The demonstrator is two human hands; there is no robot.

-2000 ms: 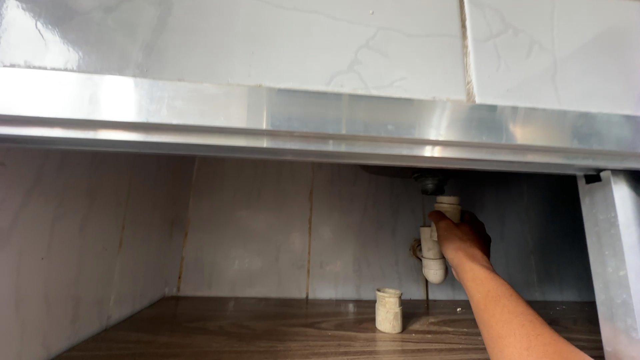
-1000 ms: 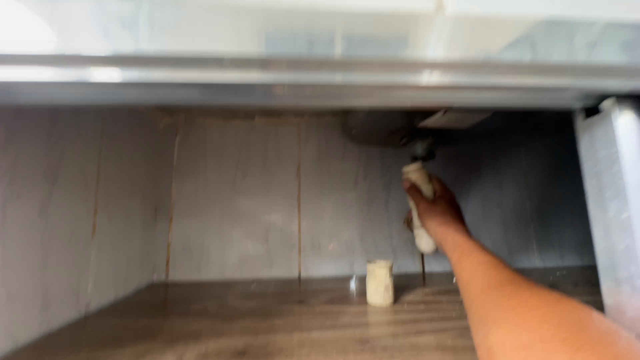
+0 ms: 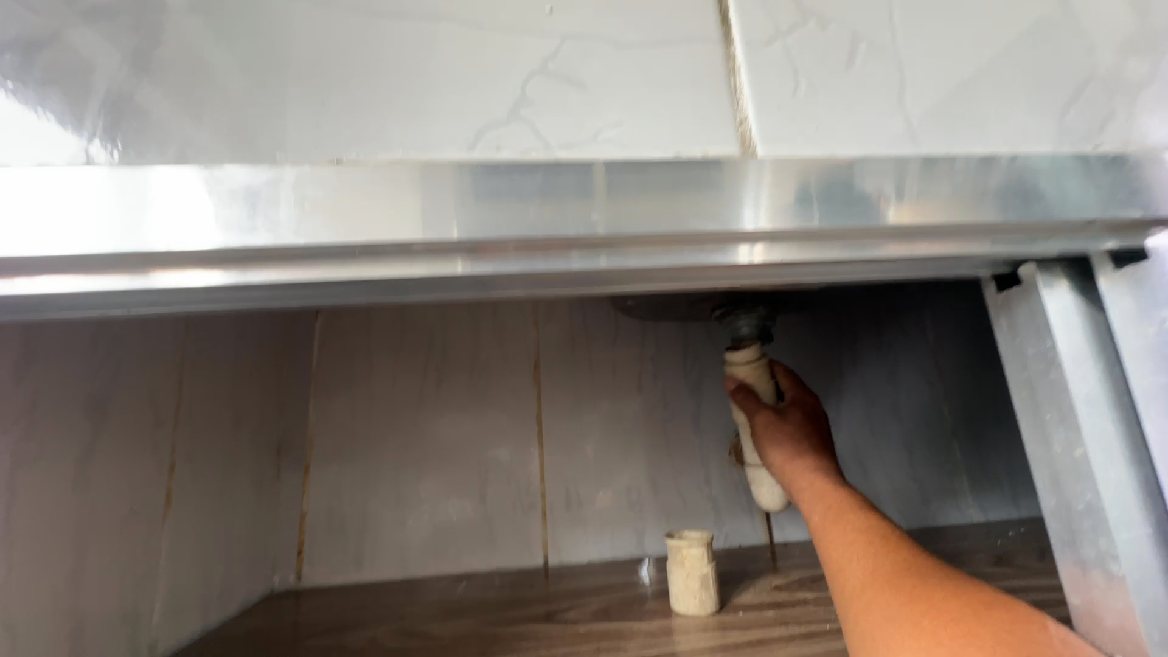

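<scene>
My right hand (image 3: 792,422) reaches in from the lower right and grips a cream plastic P-trap pipe (image 3: 750,365), thumb across its front. The pipe's open upper end is just below the dark sink drain outlet (image 3: 750,321); whether they touch cannot be told. Its rounded bend hangs down near the back wall. A short cream plastic pipe fitting (image 3: 693,575) stands upright on the wood-patterned cabinet floor (image 3: 456,620), left of my forearm. My left hand is out of view.
A metal rail (image 3: 365,205) runs across the top of the opening, below white tiles (image 3: 365,82). A metal post (image 3: 1081,438) bounds the opening on the right, beside my forearm. Tiled walls (image 3: 429,438) enclose the back and left. The underside of the sink is dark.
Two seconds ago the pipe was held to the right of its hanging bend; now its top is under the drain outlet. The short fitting has stayed on the floor. The view has shifted.
</scene>
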